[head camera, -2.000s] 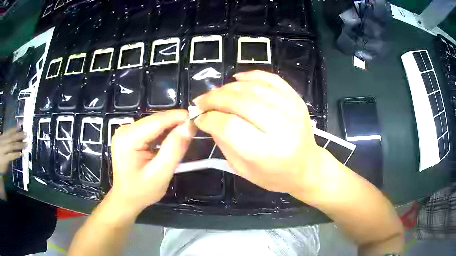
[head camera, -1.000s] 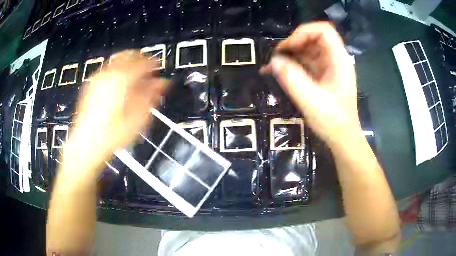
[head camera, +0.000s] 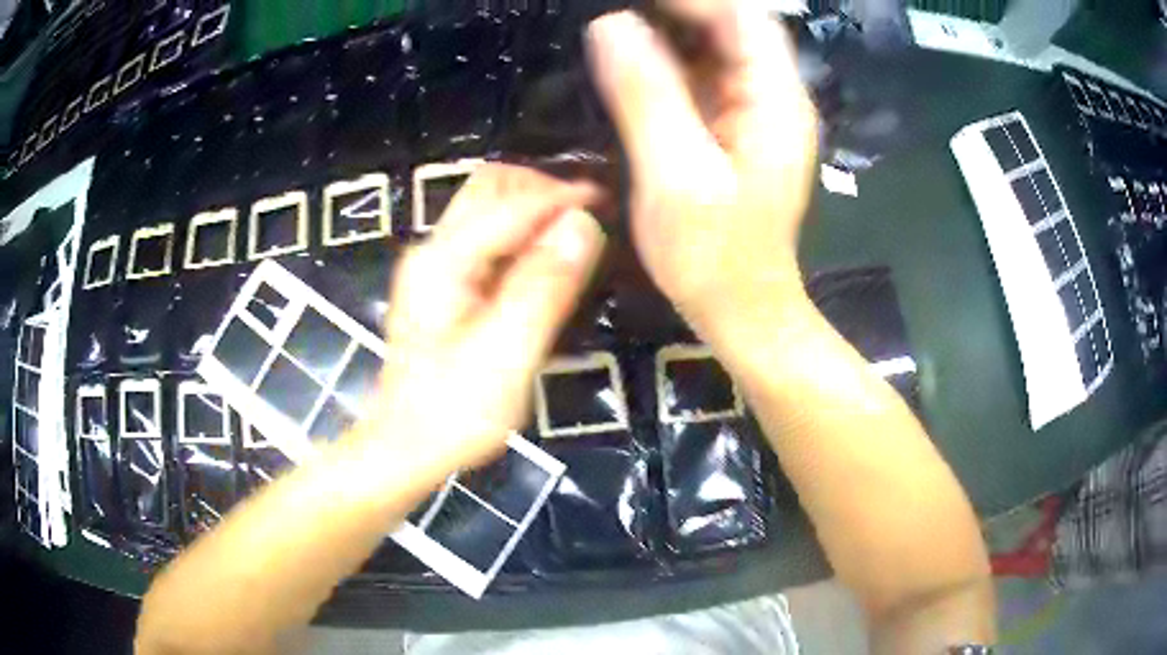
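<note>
My left hand (head camera: 480, 288) is over the middle of the black blister tray (head camera: 410, 102), its thumb and fingers close together. My right hand (head camera: 723, 160) is higher and to the right, fingers blurred. A dark area lies between the hands; I cannot tell whether either hand holds a piece. A white-edged sticker sheet with dark cells (head camera: 307, 365) lies diagonally across the tray, partly hidden by my left hand and forearm. Cream square frames (head camera: 278, 224) sit in two rows of pockets.
Another white-edged sheet (head camera: 1030, 262) lies on the green mat at the right. A small white tab (head camera: 840, 179) is beyond my right hand. More white-edged sheets (head camera: 49, 384) are at the far left. A plaid-patterned cloth (head camera: 1113, 518) shows at the lower right edge.
The sticker sheet came down from my hands onto the tray. My left hand has since moved right and my right hand up and left, bringing them closer. The view has shifted.
</note>
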